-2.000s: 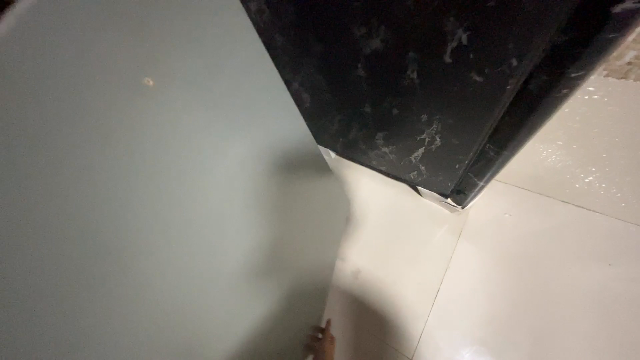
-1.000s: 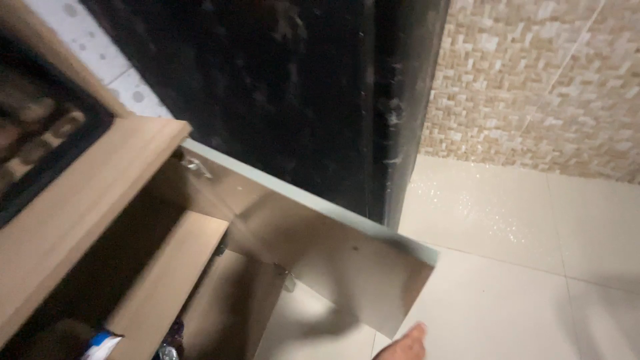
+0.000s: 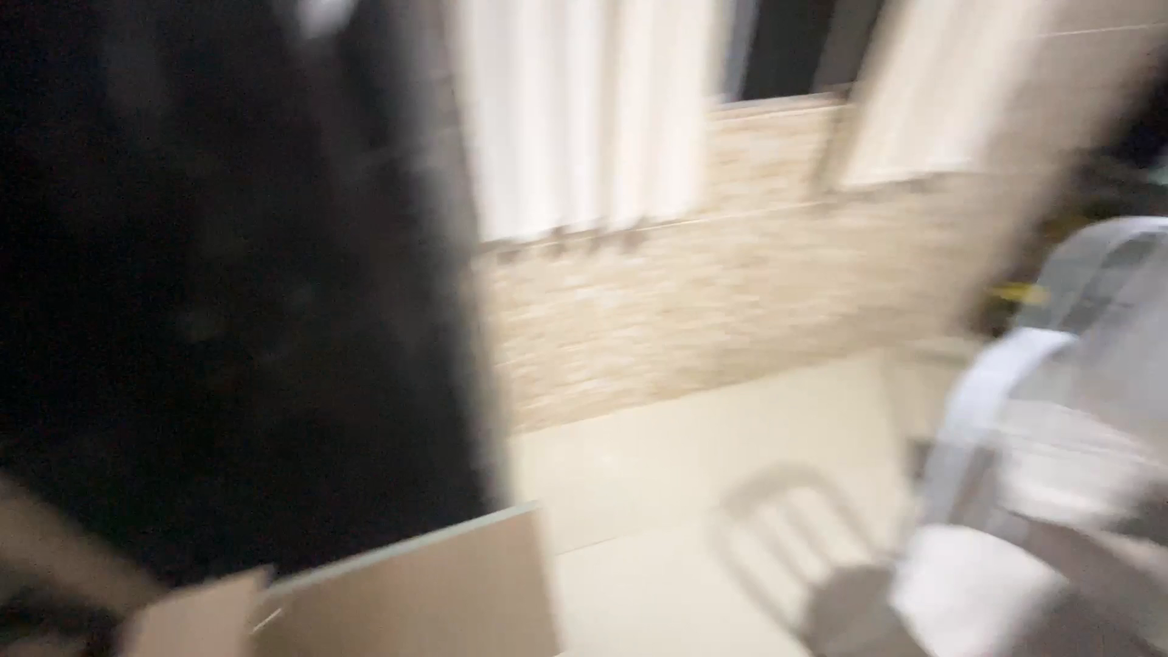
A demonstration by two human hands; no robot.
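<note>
Neither my left hand nor my right hand shows in the head view now. At the bottom, left of centre, a cabinet door (image 3: 420, 584) stands swung out, its pale greenish top edge and beige inner face visible. It is close to a tall black marbled panel (image 3: 219, 274) that fills the left side. What the cabinet holds is hidden, and the whole view is blurred by motion.
White curtains (image 3: 584, 119) hang in front of a beige textured wall (image 3: 639, 319). Pale floor tiles (image 3: 620, 493) carry a chair-shaped shadow. White plastic chairs (image 3: 985, 456) with cloth-like items on them stand at the right.
The view has swung up and right, bringing curtains and chairs into sight. A hand low in the frame by the door a second ago is out of view.
</note>
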